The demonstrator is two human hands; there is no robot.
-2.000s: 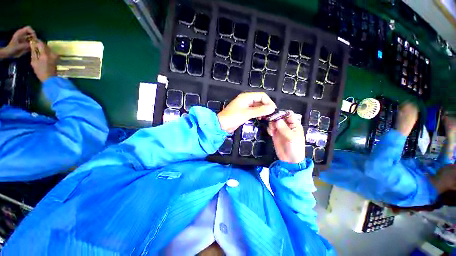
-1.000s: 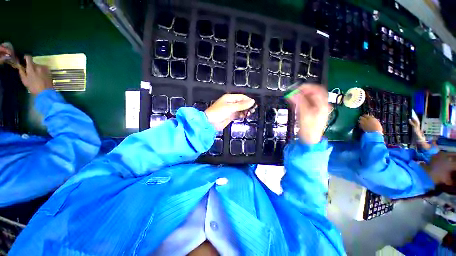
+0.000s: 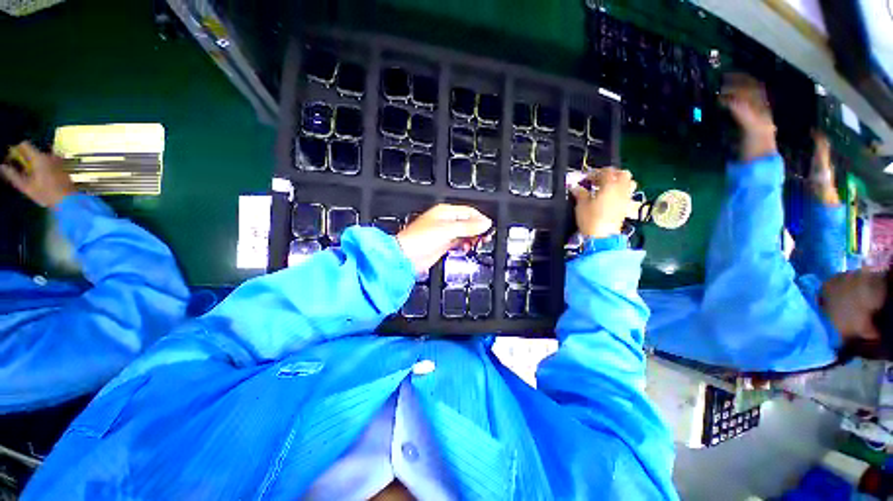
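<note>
The large black foam tray (image 3: 421, 197) lies on the green mat, with square black smartwatch units (image 3: 395, 162) in its pockets. My left hand (image 3: 446, 233) is over the front row, fingers together, with a dark unit (image 3: 482, 242) partly hidden under the fingertips. My right hand (image 3: 604, 203) is at the tray's right edge, back row. Its bent fingers are closed around a small thing with a pale patch (image 3: 578, 181), apparently a smartwatch unit, mostly hidden by the fingers.
A white slip (image 3: 253, 232) lies left of the tray. A round cream fan-like disc (image 3: 672, 208) stands close right of my right hand. Blue-sleeved neighbours are on both sides; the left one is near a cream card (image 3: 110, 157). Other black trays (image 3: 641, 73) lie at back right.
My right hand has parted from my left hand and moved right to the tray's edge, with a green-lit unit at its fingertips on the way. My left hand has stayed over the front row.
</note>
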